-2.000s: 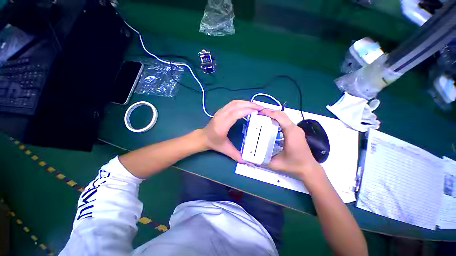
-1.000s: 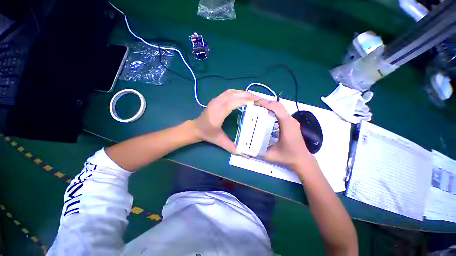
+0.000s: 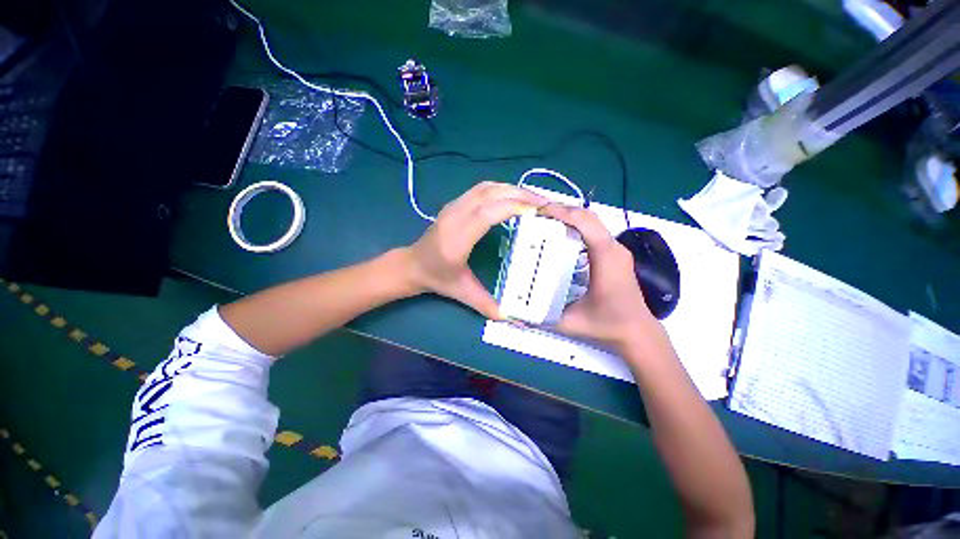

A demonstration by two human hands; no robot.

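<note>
A white electronic device unit [image 3: 540,270] with a row of small dark marks on its visible side is held upright above a white instruction sheet [image 3: 700,347]. My left hand [image 3: 463,247] grips its left side, with fingers over the top edge and thumb at the lower edge. My right hand [image 3: 605,279] grips its right side the same way. The fingertips of both hands meet near the top. A white cable [image 3: 392,128] runs from the upper left to behind my left hand, and a white loop shows beyond the device.
A black mouse [image 3: 648,273] lies right of my right hand. Tape roll [image 3: 266,217], phone [image 3: 234,137] and clear packing [image 3: 305,128] lie left. A small circuit module [image 3: 418,90] lies beyond. White gloves [image 3: 735,214], a metal post [image 3: 884,76] and record sheets [image 3: 821,358] are right.
The view has shifted, so the bench items appear further left and higher than two seconds ago. Both hands keep the same hold on the device, with little change.
</note>
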